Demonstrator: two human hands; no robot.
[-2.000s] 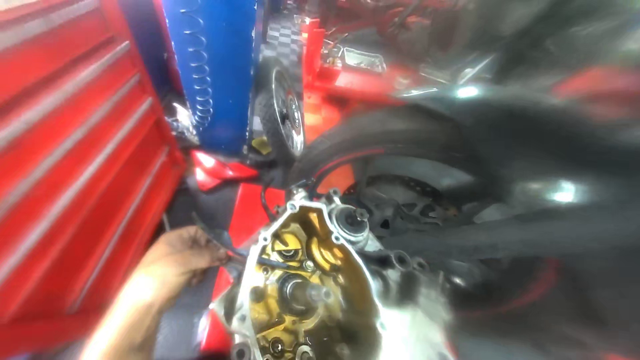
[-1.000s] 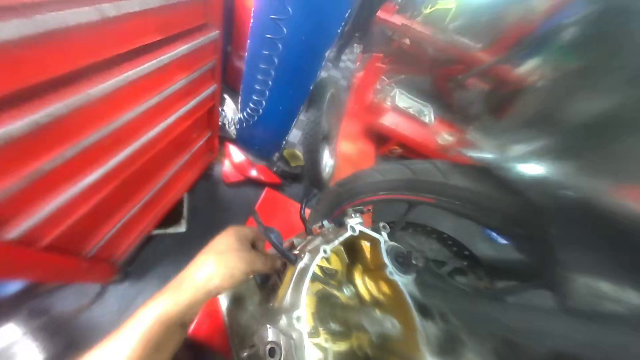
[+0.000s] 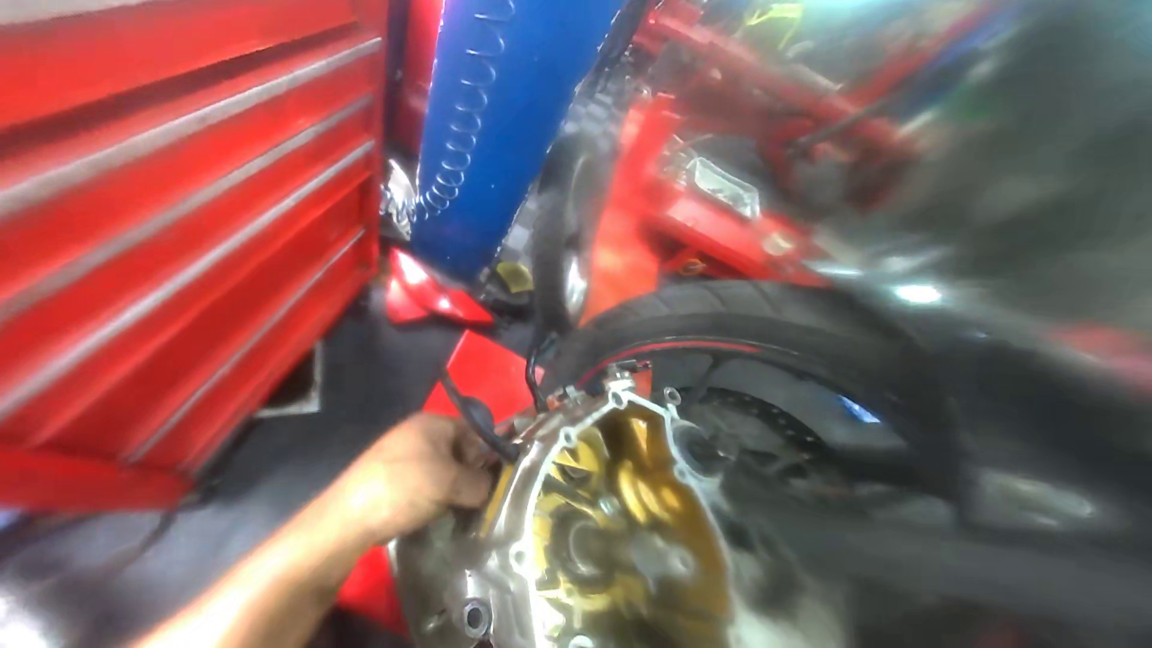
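An opened motorcycle engine case (image 3: 526,531) fills the lower middle, its bare metal gasket rim facing up and its golden, oily inside (image 3: 630,504) showing. My left hand (image 3: 441,463) lies against the outer left side of the case, fingers curled, with the fingertips partly hidden. A dark cable or hose (image 3: 477,418) runs past the fingers to the case edge; whether they grip it is unclear. My right hand is out of the frame.
A red tool cabinet (image 3: 180,216) stands at the left, a blue post (image 3: 513,117) with a coiled hose behind. A motorcycle wheel's tyre (image 3: 747,306) rises just beyond the case. A red fairing piece (image 3: 432,297) lies on the dark floor.
My left hand has moved from beside the case, at the left, to against its outer left side. The view has turned to the left.
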